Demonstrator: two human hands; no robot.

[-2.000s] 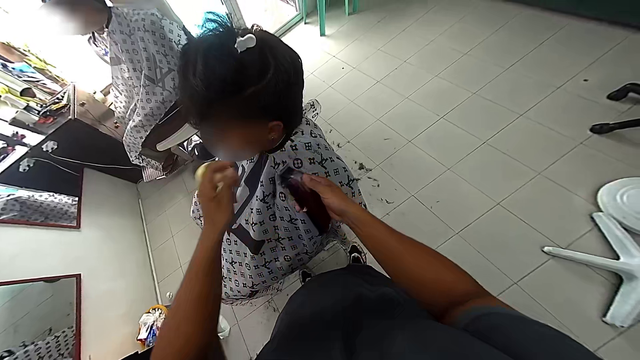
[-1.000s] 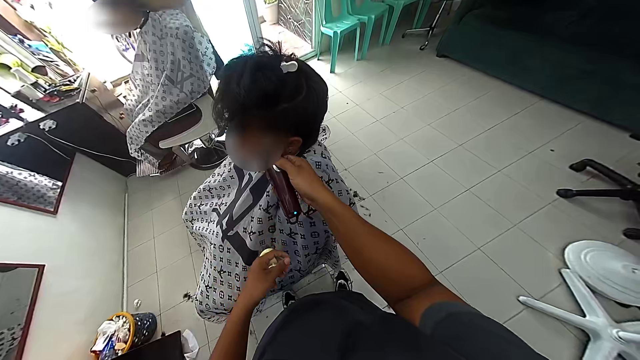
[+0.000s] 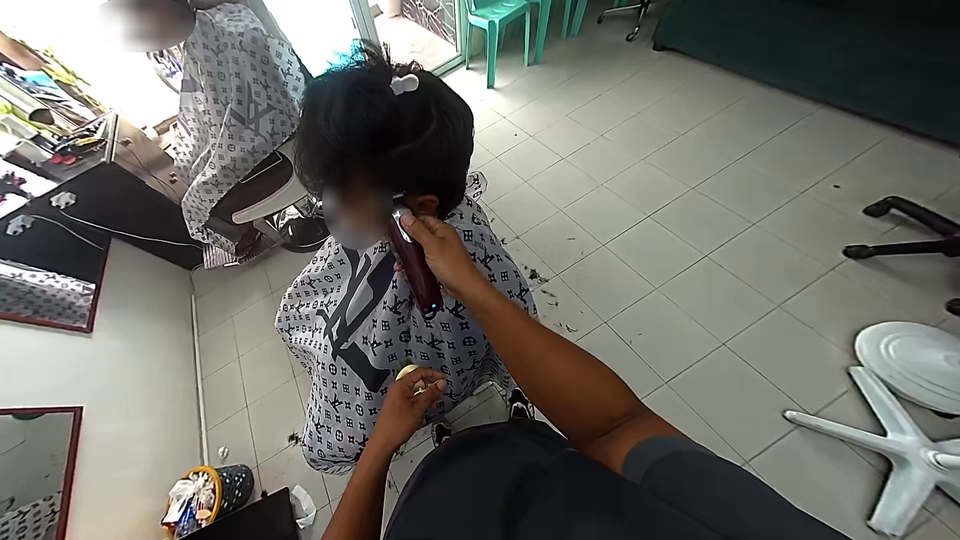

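Note:
A dark red hair clipper (image 3: 417, 266) with a small blue light at its lower end is in my right hand (image 3: 444, 253). Its head touches or nearly touches the seated person's hair (image 3: 442, 112) just in front of the ear. A white hair clip (image 3: 404, 84) sits on top of that hair. The person wears a patterned white barber cape (image 3: 360, 300). Low in front of the cape, my left hand (image 3: 414, 401) is closed around a small pale yellow object (image 3: 407, 371), mostly hidden by the fingers; its kind cannot be told.
Another caped person (image 3: 240, 105) sits at the upper left beside a cluttered counter (image 3: 71, 169). Cut hair lies on the tiled floor (image 3: 660, 255). A full waste basket (image 3: 236, 484) stands at lower left. A white pedestal base (image 3: 892, 442) and dark chair legs (image 3: 911, 232) are at right; green plastic chairs (image 3: 495, 15) stand behind.
Two seconds ago my left hand was up by the person's face; it is now low before the cape. The clipper in my right hand has moved up to the hair beside the ear.

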